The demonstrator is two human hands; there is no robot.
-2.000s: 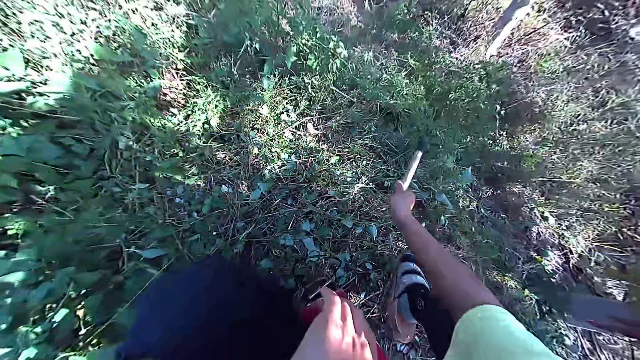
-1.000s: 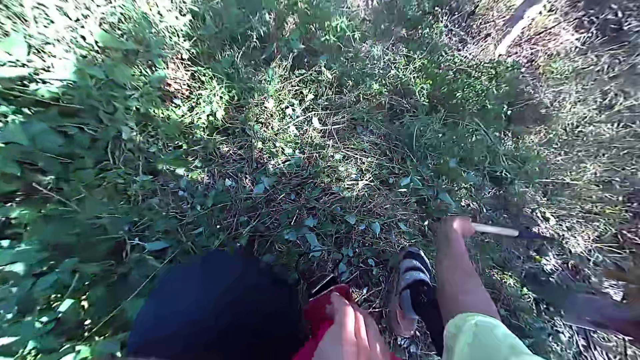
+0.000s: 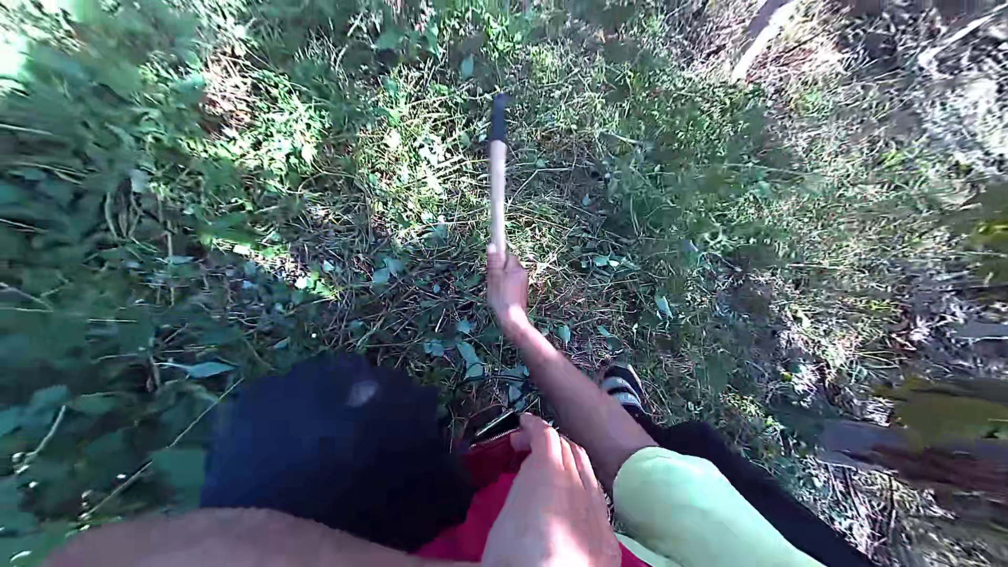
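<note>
My right hand (image 3: 508, 291), on the arm with the pale green sleeve, is closed around a wooden-handled tool (image 3: 498, 189). The pale handle points away from me over the grass, and its far end is dark and narrow; blur hides the shape of that end. Low in the view, my left hand (image 3: 551, 488) lies against a red zipped fabric item (image 3: 480, 504), its thumb near the zipped edge. Whether it grips the fabric cannot be told. A dark narrow object (image 3: 496, 425) shows at the opening.
Grass, leafy plants and dry stems cover the ground. My dark-clothed knee (image 3: 331, 449) is at lower left, and a striped shoe (image 3: 622, 386) stands beside my right forearm. A pale branch (image 3: 764, 39) lies at upper right. A blurred brown and yellowish shape (image 3: 945, 449) is at the right edge.
My right hand has swung from the right side toward the middle, and the tool now points forward instead of right. My left hand stays by the red item.
</note>
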